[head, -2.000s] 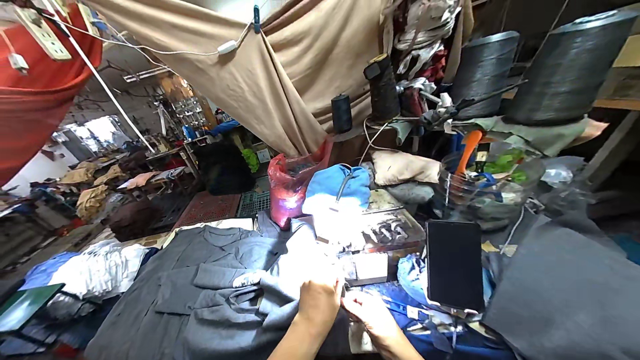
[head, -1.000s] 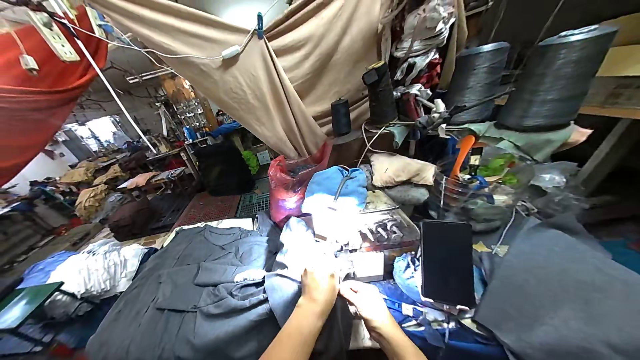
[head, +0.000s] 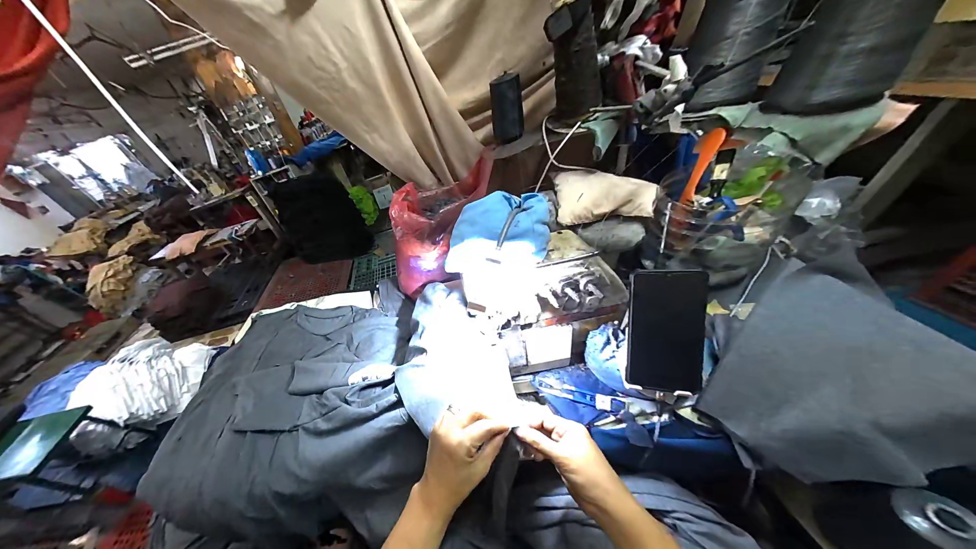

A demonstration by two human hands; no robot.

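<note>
My left hand (head: 463, 450) pinches dark grey fabric between thumb and fingers, low in the middle of the head view. Close beside it on the right, my right hand (head: 560, 444) pinches the same fabric, the fingertips of both hands almost touching. A strip of the fabric hangs down between the wrists. Very bright light washes out the cloth just beyond the fingers. The dark grey garment (head: 320, 427) spreads out to the left of my hands. A phone with a black screen (head: 667, 329) stands upright in a holder to the right.
A box with metal parts (head: 572, 293) lies behind my hands, near a blue cloth (head: 503, 221) and a red plastic bag (head: 419, 236). Scissors with an orange handle (head: 703, 164) stand in a clear container. Dark fabric (head: 846, 374) lies at right; white folded cloth (head: 141, 381) at far left.
Both hands have stayed close together at the fabric, with small shifts of the fingers. The grey cloth near my left hand has moved and its folds lie differently.
</note>
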